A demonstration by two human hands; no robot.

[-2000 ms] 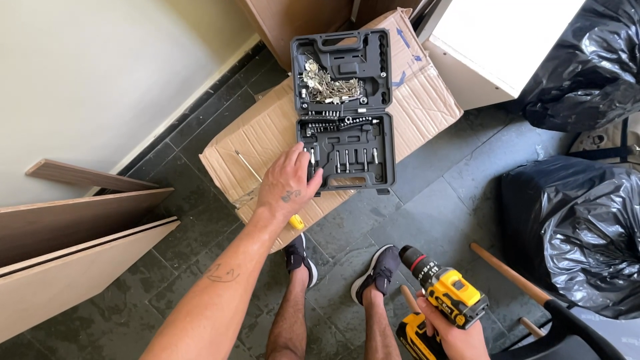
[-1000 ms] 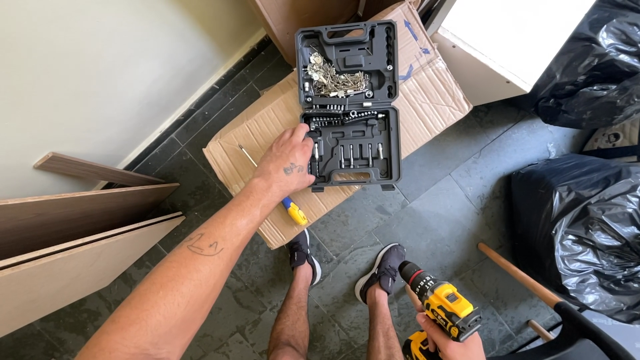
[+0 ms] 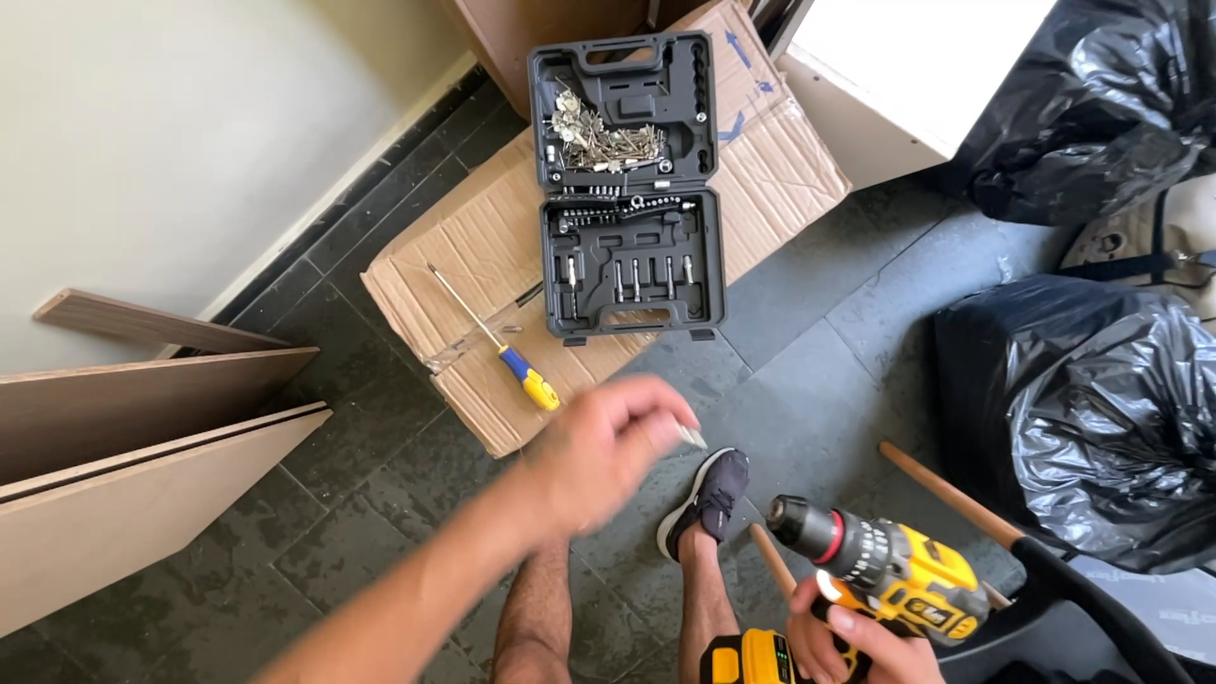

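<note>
My left hand (image 3: pixel 608 456), blurred by motion, pinches a small pale metallic piece (image 3: pixel 692 436), perhaps a bit, between thumb and fingers above the floor. My right hand (image 3: pixel 855 635) grips the handle of a yellow and black cordless drill (image 3: pixel 883 560), whose chuck points up and left; whether the chuck holds a bit cannot be told. Beyond my left hand an open black plastic tool case (image 3: pixel 632 249) lies on a flattish cardboard box (image 3: pixel 456 256). Its upper half holds a heap of screws and fittings (image 3: pixel 608 142), its lower half bits and sockets. A screwdriver (image 3: pixel 503 347) with blue and yellow handle rests on the cardboard.
Wooden panels (image 3: pixel 152 513) lean at the left near the wall. A white-topped cabinet piece (image 3: pixel 883 66) stands at the upper right. Black plastic bags (image 3: pixel 1121 418) fill the right side. A chair with wooden legs (image 3: pixel 950 494) is beside the drill.
My left hand has left the lower half of the case and come back toward my body with the small piece in its fingers. The drill stays in my right hand.
</note>
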